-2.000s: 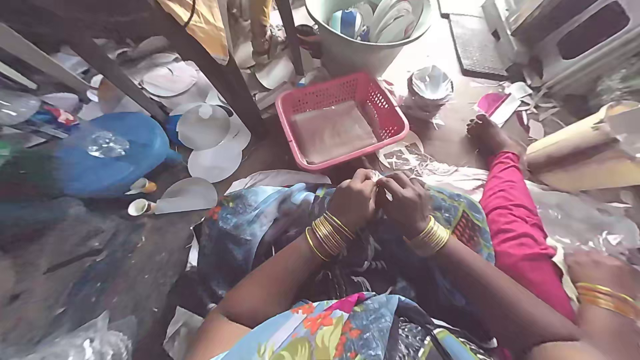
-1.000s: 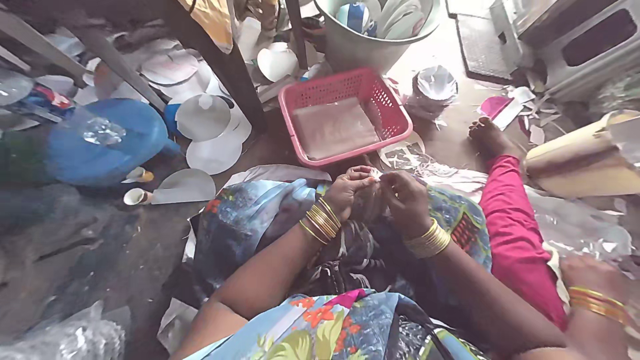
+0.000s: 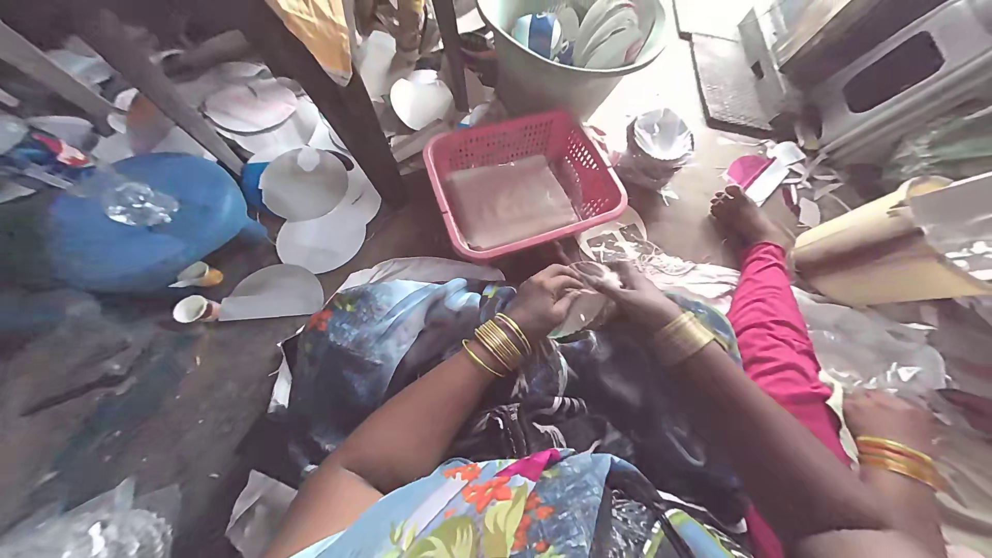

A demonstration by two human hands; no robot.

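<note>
My left hand [image 3: 546, 298] and my right hand [image 3: 632, 294] meet above my lap, just in front of the pink plastic basket [image 3: 442, 205]. Between them is a thin, pale, partly see-through piece [image 3: 585, 310], perhaps plastic or paper; its exact kind cannot be told. Fingers of both hands touch it near its upper edge. The basket holds a flat, pale, see-through packet or sheet [image 3: 511, 198]. Beyond my right hand, a pale disc and thin shredded strips [image 3: 666, 263] lie on the floor.
A blue round stool or tub [image 3: 155, 240], paper discs [image 3: 322, 240] and paper cups [image 3: 194, 308] lie left. A grey bucket [image 3: 542, 81] stands behind the basket, a plastic-wrapped stack [image 3: 659, 147] right of it. Another person's leg in pink [image 3: 775, 333] and hand [image 3: 891, 422] are at right, near a yellowish roll [image 3: 860, 248].
My hands have moved a little apart, and a larger pale piece now shows between them. The other person's leg and the basket have not plainly moved.
</note>
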